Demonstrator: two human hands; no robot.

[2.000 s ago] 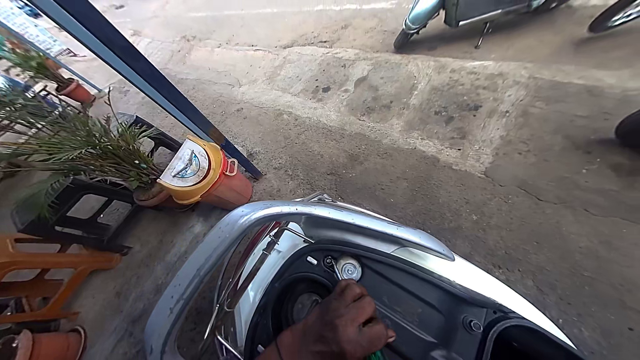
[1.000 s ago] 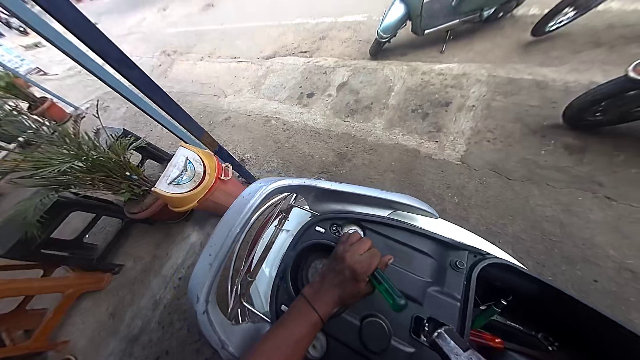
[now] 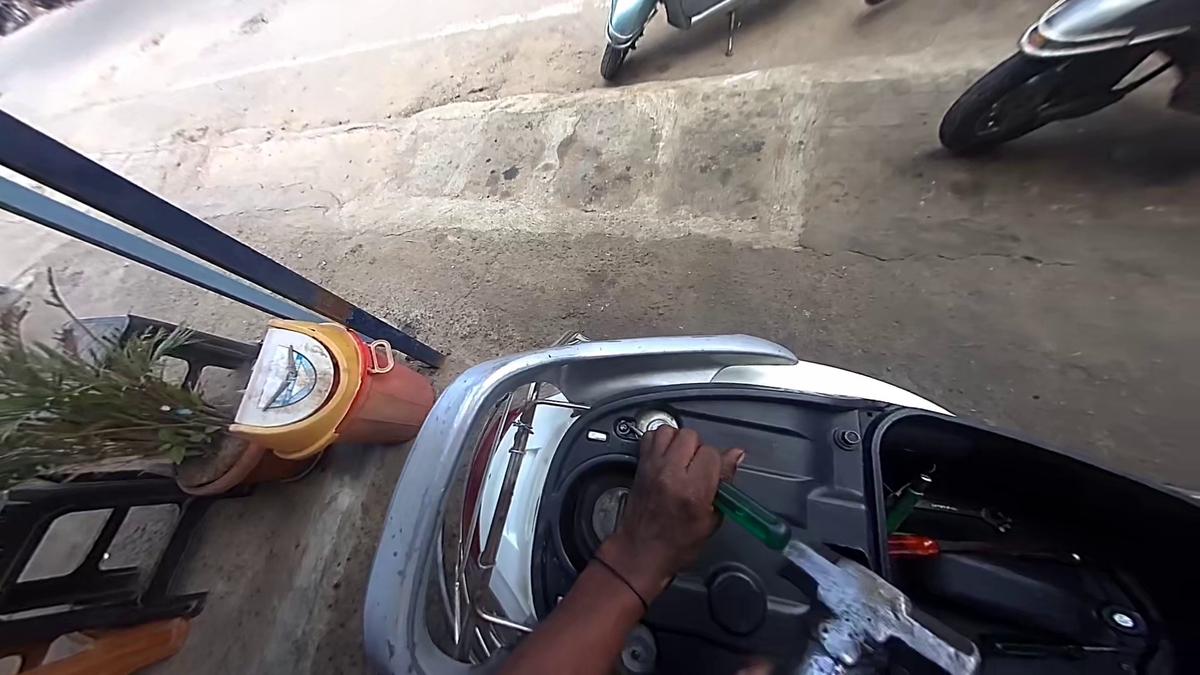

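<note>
My left hand (image 3: 677,487), a dark band at its wrist, reaches over the rear of an open scooter underseat body. Its fingertips are at a round silvery metal part (image 3: 654,420) near the rear rim. A green screwdriver-like handle (image 3: 752,516) sticks out from under the hand, beside the thumb; its other end is hidden. Left of the hand lies a round recess with a metal cap (image 3: 609,513). A worn metal bracket (image 3: 872,600) stands just beyond the handle's rounded end. Only a bit of skin shows at the bottom edge, likely my right hand (image 3: 755,667); its grip is out of sight.
The storage well (image 3: 1022,572) holds a red-handled tool (image 3: 912,546), a green-handled tool (image 3: 906,502) and a spanner (image 3: 994,517). A silver grab rail (image 3: 403,525) curves round the rear. Left are a yellow-and-red bin (image 3: 389,398), a potted plant (image 3: 103,403) and a blue post (image 3: 206,234).
My left hand stays at the round metal part. The green handle, barely visible two seconds ago, now shows plainly beside the thumb. The view has shifted, showing more of the storage well.
</note>
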